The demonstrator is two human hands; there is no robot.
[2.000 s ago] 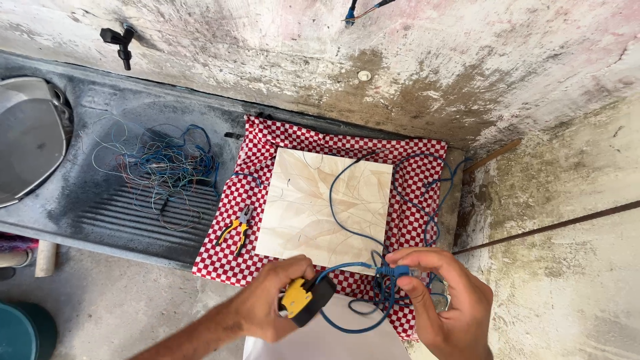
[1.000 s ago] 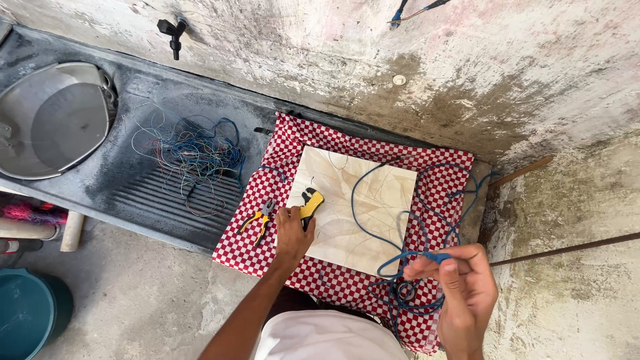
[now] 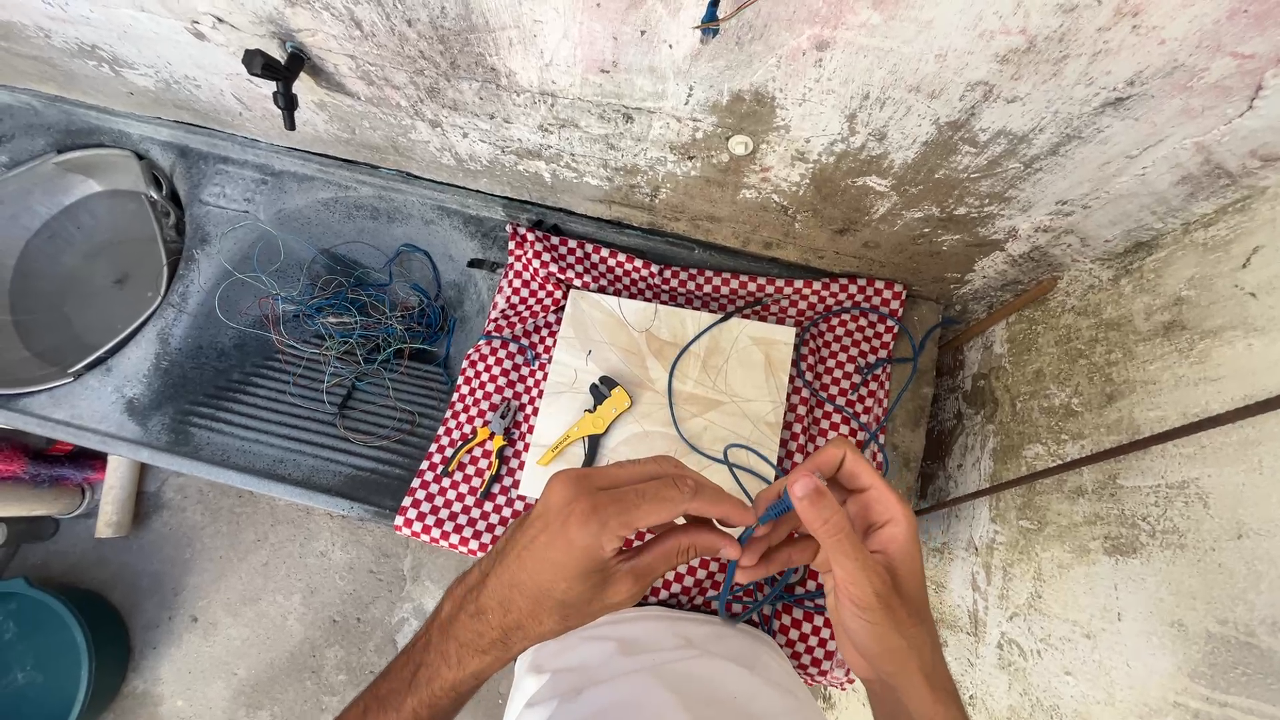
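My right hand (image 3: 850, 545) pinches the blue boot of a network cable (image 3: 775, 508) between thumb and fingers. My left hand (image 3: 630, 530) is at the cable just behind the boot, its thumb and forefinger close about the blue cord. Below and beyond the hands the blue cable (image 3: 680, 400) loops over a cream patterned tile (image 3: 740, 380). On that tile lies a yellow wire stripper (image 3: 590, 420) with black jaws. Combination pliers (image 3: 485, 448) with yellow and black handles rest on the red and white checked cloth (image 3: 470, 510), left of the tile.
A tangle of thin stripped wires (image 3: 360, 320) lies in the ribbed grey sink (image 3: 230, 400). Further left stands a grey basin (image 3: 90, 270). A black tap (image 3: 278, 80) juts from the stained wall. A teal bucket (image 3: 60, 650) is on the floor; a rusty rod (image 3: 1100, 455) leans at right.
The yellow stripper, earlier in my left hand, was put down on the tile and let go. My left hand has since come back right to the cable beside my right hand.
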